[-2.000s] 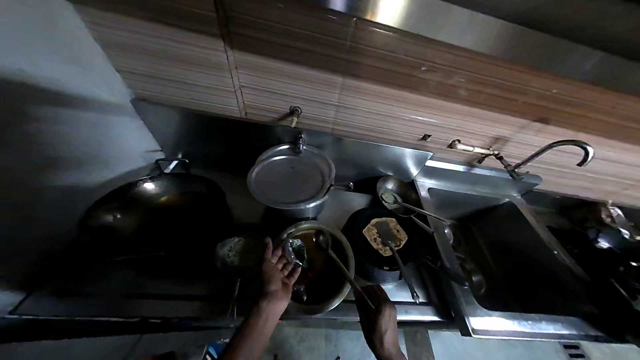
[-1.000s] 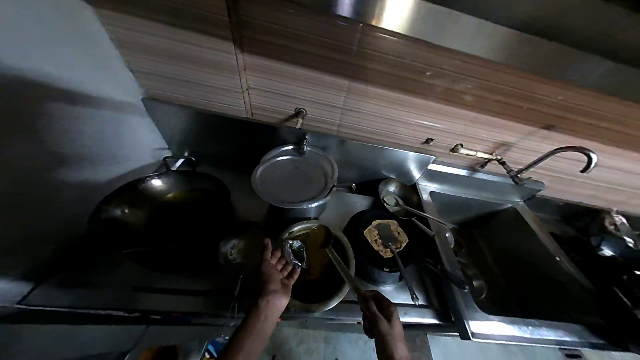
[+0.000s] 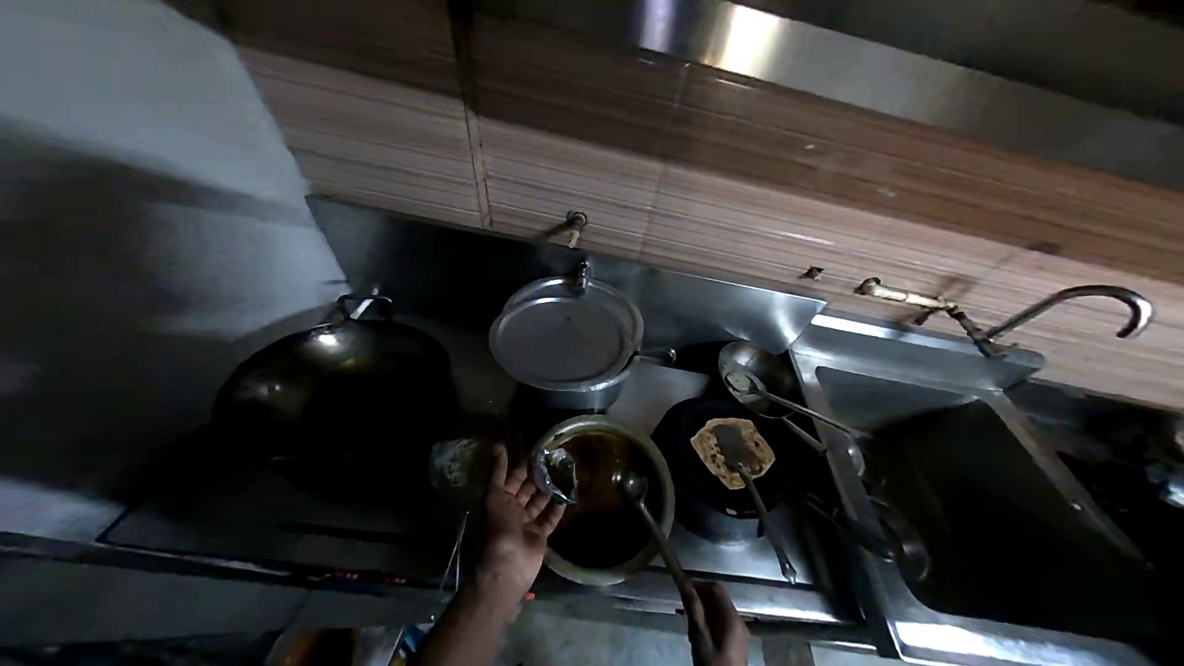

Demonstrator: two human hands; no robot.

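My left hand (image 3: 524, 511) is palm up at the left rim of a metal pot (image 3: 662, 481), its fingers at a small shiny foil-like container (image 3: 556, 474) above the pot's brown liquid. My right hand (image 3: 718, 629) grips the handle of a long metal ladle (image 3: 659, 538), whose bowl is at the liquid's surface on the pot's right side. Right of the pot, a browned flatbread (image 3: 714, 461) lies on a dark griddle (image 3: 683, 431), with a metal spatula (image 3: 764, 511) resting on it. Behind the pot stands a lidded metal pot (image 3: 566, 344).
A large dark wok (image 3: 324, 379) stands at the left. A round strainer or skimmer (image 3: 757, 366) with a long-handled ladle lies behind the griddle. The steel sink (image 3: 1008, 518) and its curved faucet (image 3: 1064, 298) are at the right. A steel backsplash (image 3: 731, 301) runs along the wall.
The ladle's bowl has moved within the pot, toward the right side, and shows again at the surface. My left hand keeps about the same place by the pot's rim.
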